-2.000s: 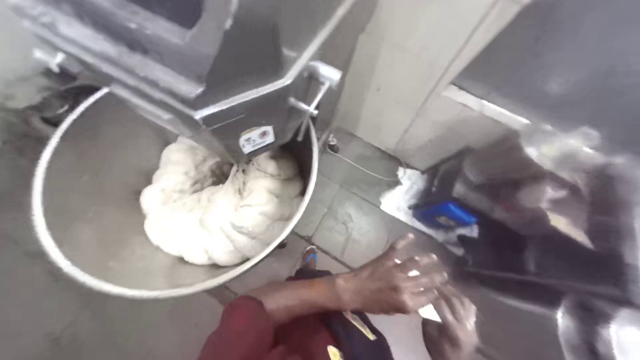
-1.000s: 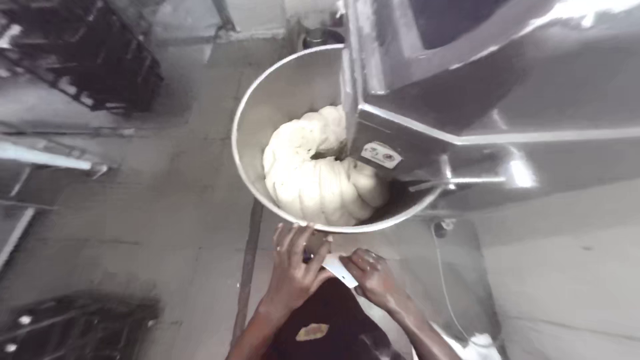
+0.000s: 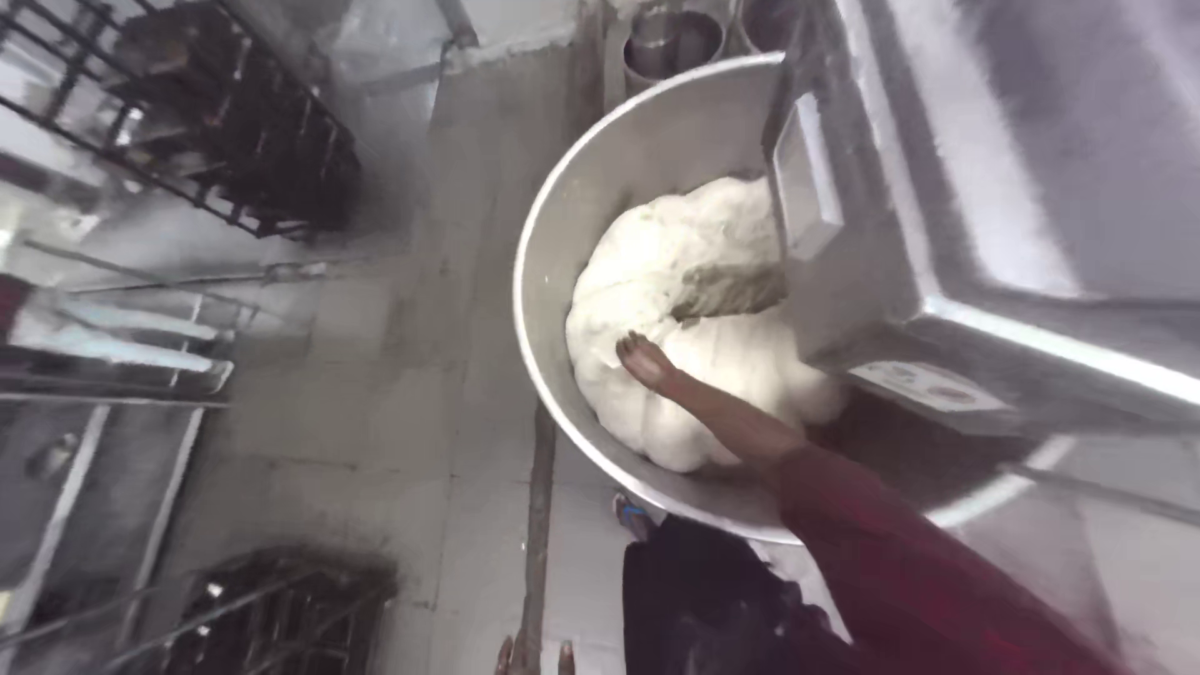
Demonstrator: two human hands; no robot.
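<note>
A large mass of pale dough point(image 3: 647, 253) lies curved inside a round metal mixer bowl point(image 3: 527, 309). My right hand point(image 3: 645, 361) reaches over the bowl's near rim and is at the dough's upper surface, its fingers pointing to the upper left. Whether it holds anything is not clear. At the bottom edge, only fingertips of my left hand point(image 3: 534, 658) show, spread apart, outside the bowl, with nothing visible between them. The rest of that hand is cut off by the frame.
The mixer's metal housing point(image 3: 1059, 225) covers the bowl's right side. A dark cylindrical container point(image 3: 673, 42) stands behind the bowl. Dark racks or stacked crates point(image 3: 234, 112) are at the upper left, with another dark rack point(image 3: 281, 609) at lower left. Metal framework point(image 3: 169, 469) stands at left.
My hands, together around a small white flat object a second ago, are now apart. The right has moved over the bowl to the dough. The view has swung and moved closer to the bowl.
</note>
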